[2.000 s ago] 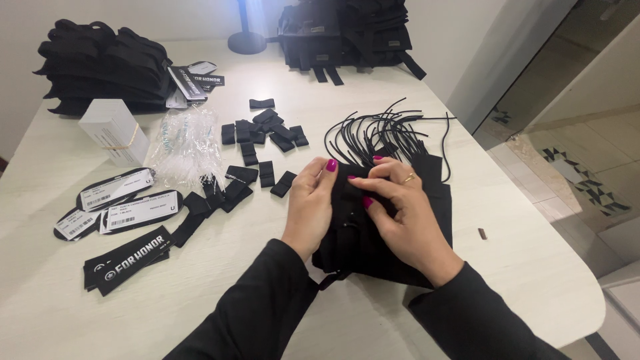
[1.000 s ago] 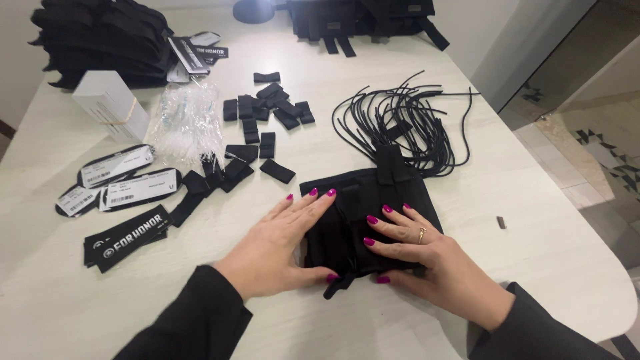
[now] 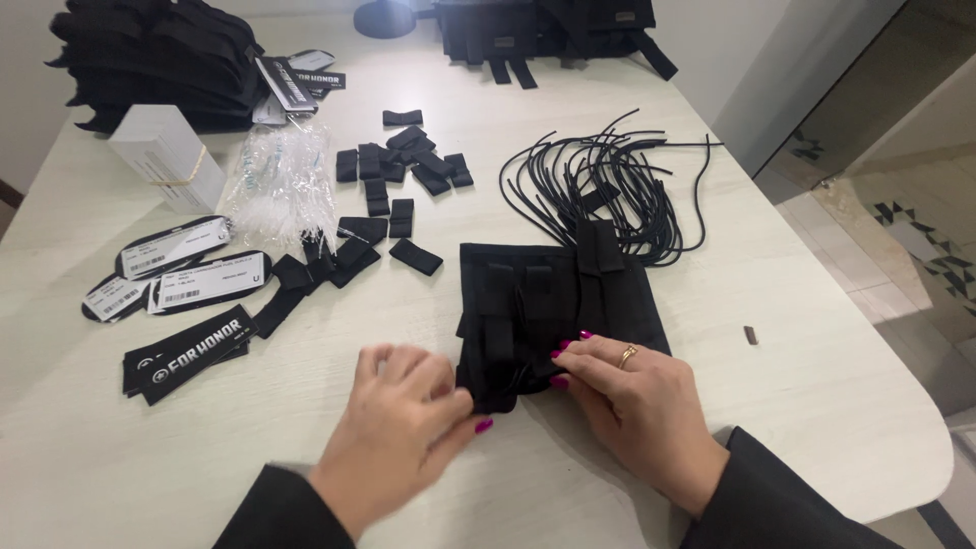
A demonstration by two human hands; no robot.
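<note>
A black fabric pouch (image 3: 545, 305) with sewn webbing straps lies flat near the middle of the table. The fingers of my right hand (image 3: 637, 404) pinch its lower part. My left hand (image 3: 404, 419), slightly blurred, is at the pouch's lower left corner with fingers curled; whether it grips the fabric I cannot tell. Beyond the pouch lies a bundle of black elastic cords (image 3: 610, 191). To the left of the pouch are several small folded black webbing pieces (image 3: 415, 257), and beside them a bunch of clear plastic fasteners (image 3: 282, 183).
White labelled tags (image 3: 210, 280) and black printed brand tags (image 3: 198, 351) lie at left. Behind them stand a banded stack of white cards (image 3: 164, 156) and a pile of black fabric pieces (image 3: 160, 61). More black pouches (image 3: 496, 34) and a lamp base (image 3: 383, 19) are at the back.
Both hands lay spread on the pouch one second ago. The left has moved to its lower left corner with curled fingers, and the right's fingers have drawn together on the lower part.
</note>
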